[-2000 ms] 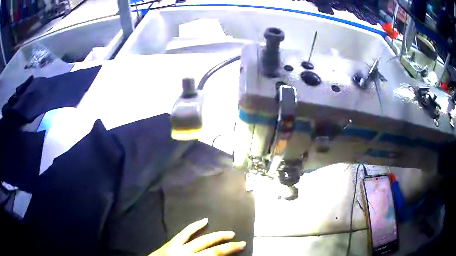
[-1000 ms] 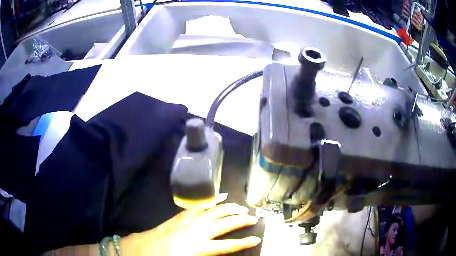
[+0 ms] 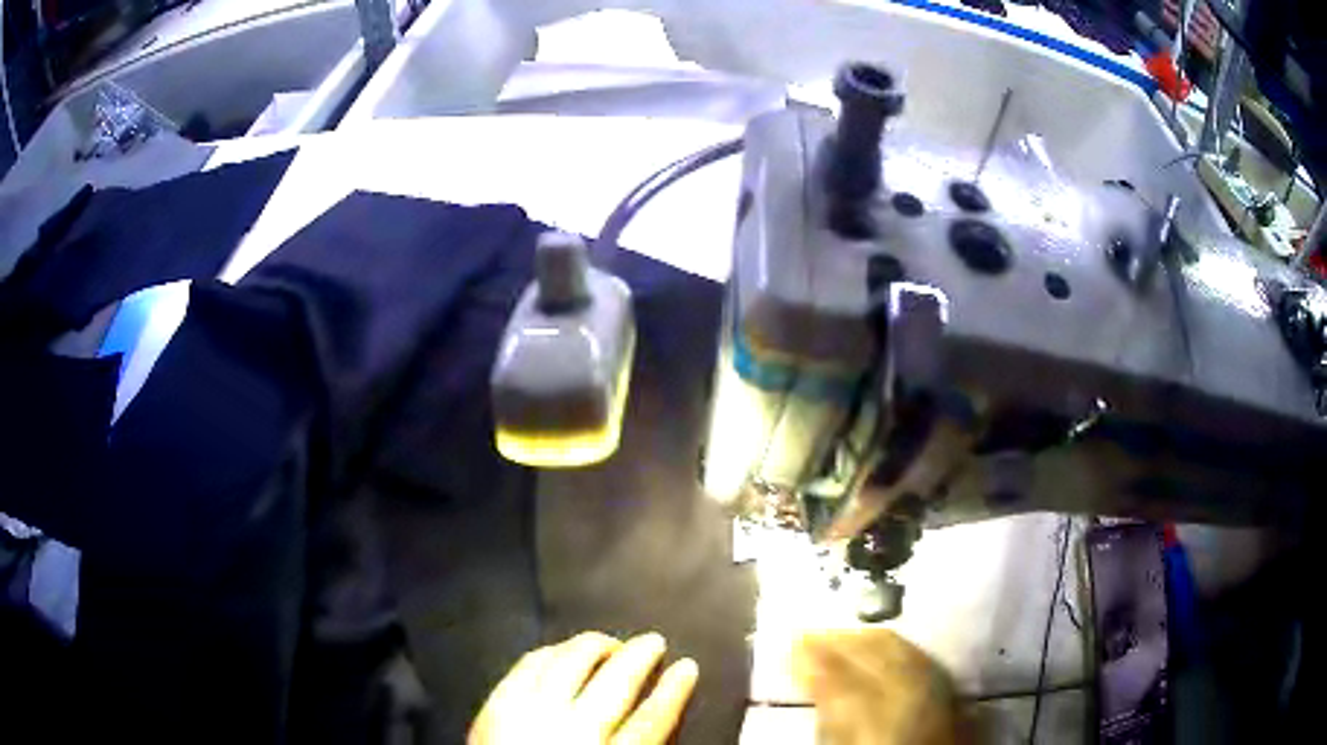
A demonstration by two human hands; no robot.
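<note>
Dark cloth point(image 3: 451, 437) lies spread left of the sewing machine head point(image 3: 931, 262), its right edge running beside the bright presser foot area point(image 3: 859, 560). My left hand point(image 3: 590, 696) lies flat on the cloth at the bottom, fingers slightly apart, cut off by the lower edge. My right hand point(image 3: 881, 691) is blurred, on the pale table just below the presser foot; whether it holds anything cannot be told. The sewing lamp point(image 3: 565, 364) hangs over the cloth with a yellow glowing edge.
A smartphone point(image 3: 1129, 633) stands at the right, with a thin dark cable point(image 3: 1051, 626) beside it. A white trough point(image 3: 451, 73) with pale sheets runs behind the table. More dark cloth point(image 3: 160, 233) lies at the far left. A bent grey lamp stalk point(image 3: 655, 182) passes behind the lamp.
My left hand has drawn back toward the lower edge from beside the foot. My right hand has come into view. The camera view has shifted, so the machine and lamp appear higher.
</note>
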